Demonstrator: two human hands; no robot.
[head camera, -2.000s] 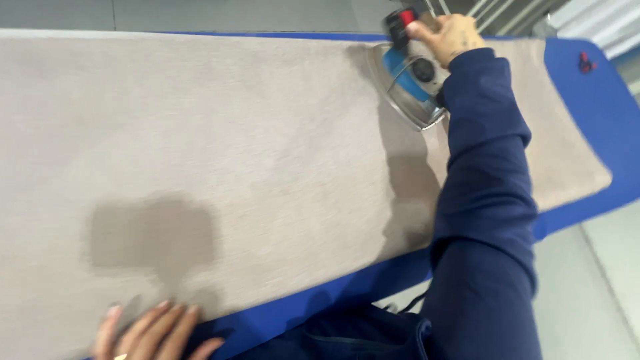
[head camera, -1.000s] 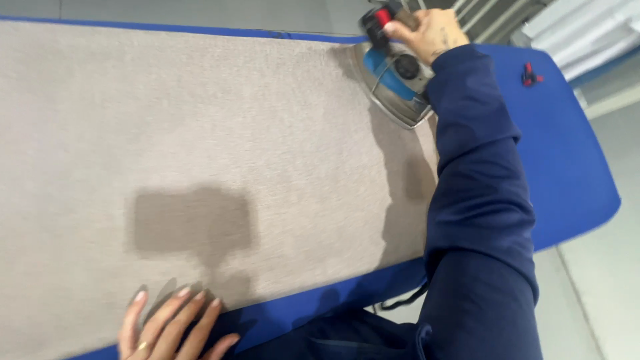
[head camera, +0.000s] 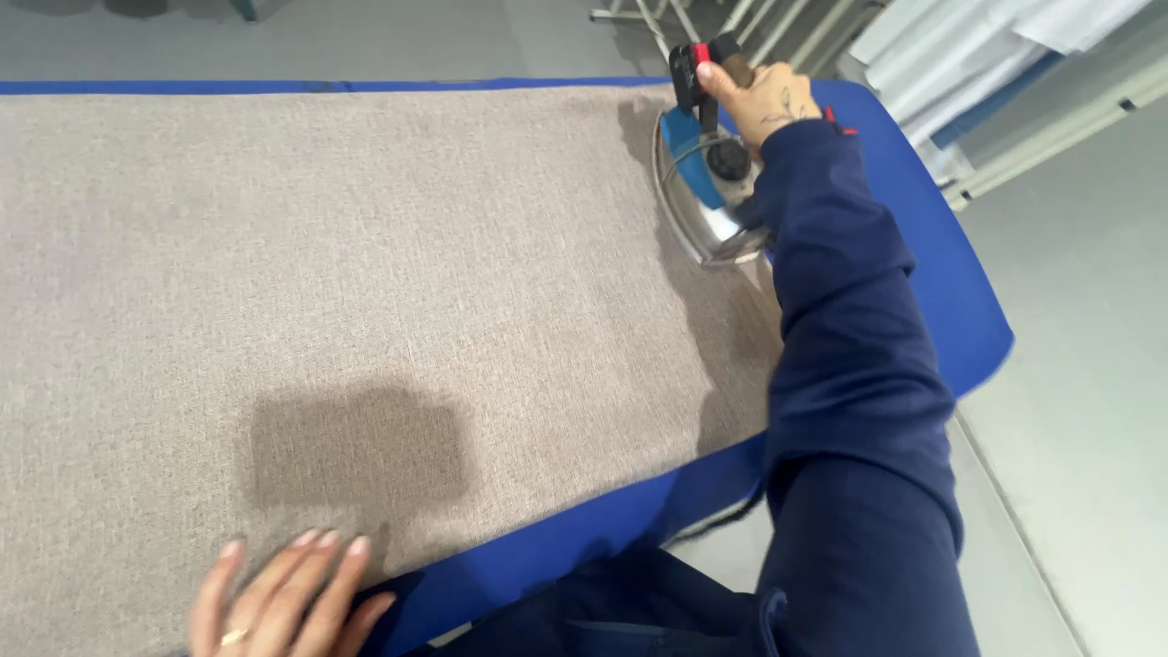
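My right hand [head camera: 771,105] grips the dark handle of a clothes iron [head camera: 707,187] with a blue band and a metal soleplate. The iron rests near the right end of a beige woven fabric piece [head camera: 438,246], which lies flat over a blue ironing board [head camera: 940,274]. At the lower left, my left hand [head camera: 287,602] lies on the fabric near its front edge, fingers spread, a ring on one finger. Beneath my right wrist a small red thing [head camera: 844,126] partly shows on the board. My right sleeve hides part of the fabric's right edge.
White cloths [head camera: 949,55] hang at the upper right beside a pale metal rail [head camera: 1058,141]. Behind the board's far edge stands a white metal rack [head camera: 785,32]. A dark cord [head camera: 725,522] hangs below the board's near edge, by my clothing.
The fabric's right edge has shifted left on the board, baring more of its blue rounded end than two seconds ago. My right hand still holds the iron near that edge.
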